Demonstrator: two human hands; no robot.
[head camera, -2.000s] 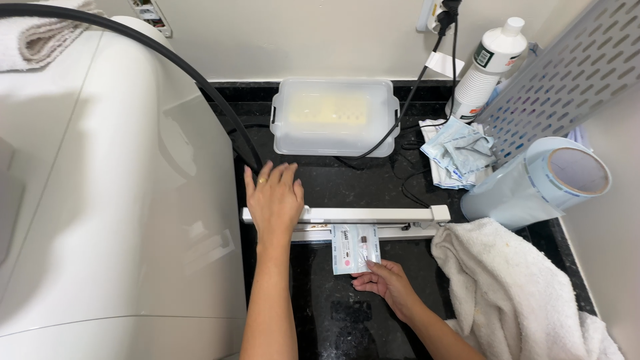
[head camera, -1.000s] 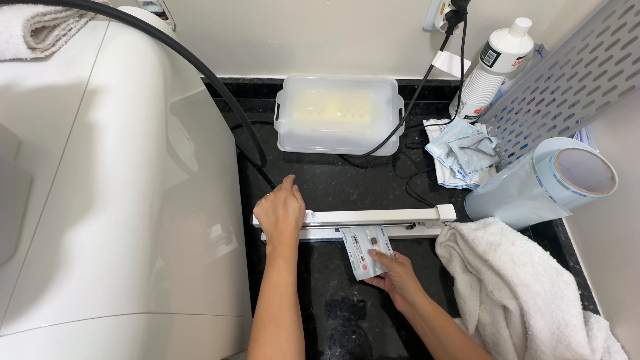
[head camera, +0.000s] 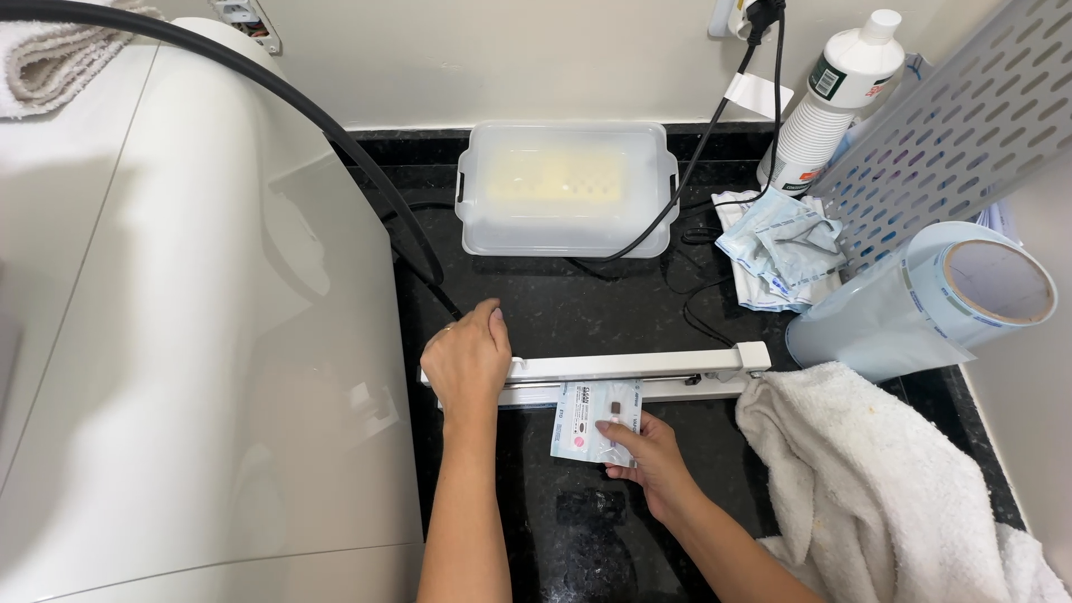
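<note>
A white bar heat sealer (head camera: 620, 365) lies across the dark stone counter. My left hand (head camera: 471, 356) is closed over the left end of its upper arm, fingers curled round it. My right hand (head camera: 649, 452) pinches the lower right part of a clear and blue sterilization pouch (head camera: 578, 427) between thumb and fingers. The pouch's top edge sits between the sealer's upper arm and its base. Inside the pouch is a small item with a brown end, partly covered by my thumb; a label with writing shows beside it.
Behind the sealer stands a lidded translucent plastic box (head camera: 565, 239). To the right are a roll of pouch film (head camera: 871, 310), crumpled pouches (head camera: 787, 243), a white bottle (head camera: 854, 63), a perforated grey panel (head camera: 988, 117) and a white towel (head camera: 879, 469). A large white machine (head camera: 209, 335) fills the left; black cables cross behind.
My left hand has gone from resting with extended fingers at the sealer's left end to a closed hold there. My right hand keeps its grip on the pouch.
</note>
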